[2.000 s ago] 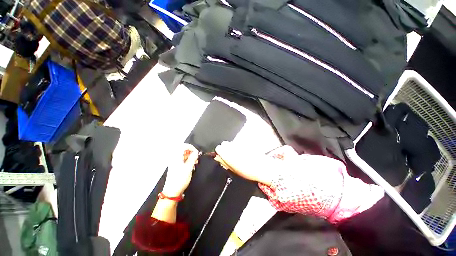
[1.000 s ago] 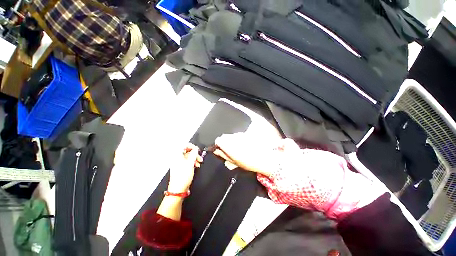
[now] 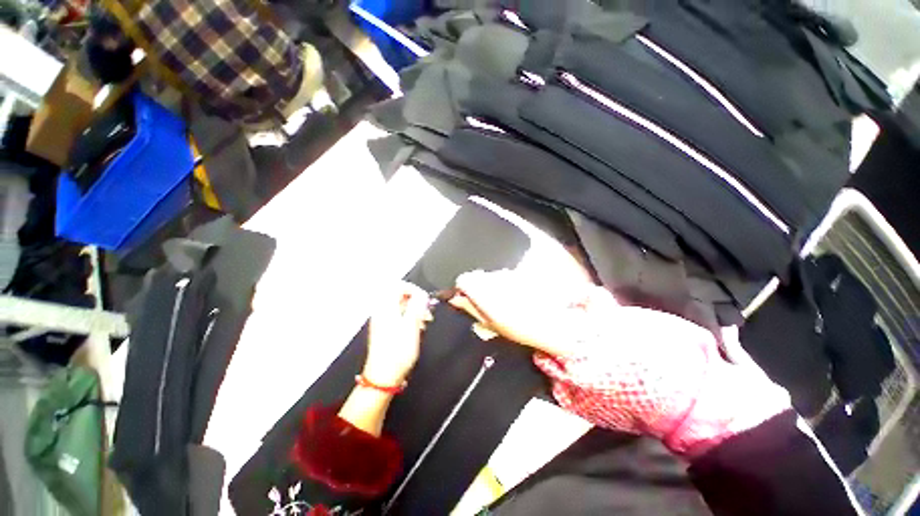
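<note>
A black garment panel (image 3: 454, 393) lies on the white worktable (image 3: 303, 262) in front of me, with a silver zip (image 3: 440, 435) running along it. Its dark upper flap (image 3: 469, 247) extends beyond my hands. My left hand (image 3: 398, 328) pinches the panel's edge between the fingertips. My right hand (image 3: 504, 310) is beside it, fingers curled round a small dark thing whose tip points at my left fingertips; it is too small to name. The fingertips of both hands nearly touch.
A large heap of black panels with silver zips (image 3: 666, 131) lies at the far right. A white plastic basket (image 3: 876, 217) with black pieces stands right. Other zipped panels (image 3: 166, 353) lie left. A blue crate (image 3: 131, 186), a green bundle (image 3: 66, 433) and a person in plaid (image 3: 222, 50) are farther left.
The whole view has shifted, so things sit farther right in the picture. Both hands stay together at the same panel edge, with only small finger movements.
</note>
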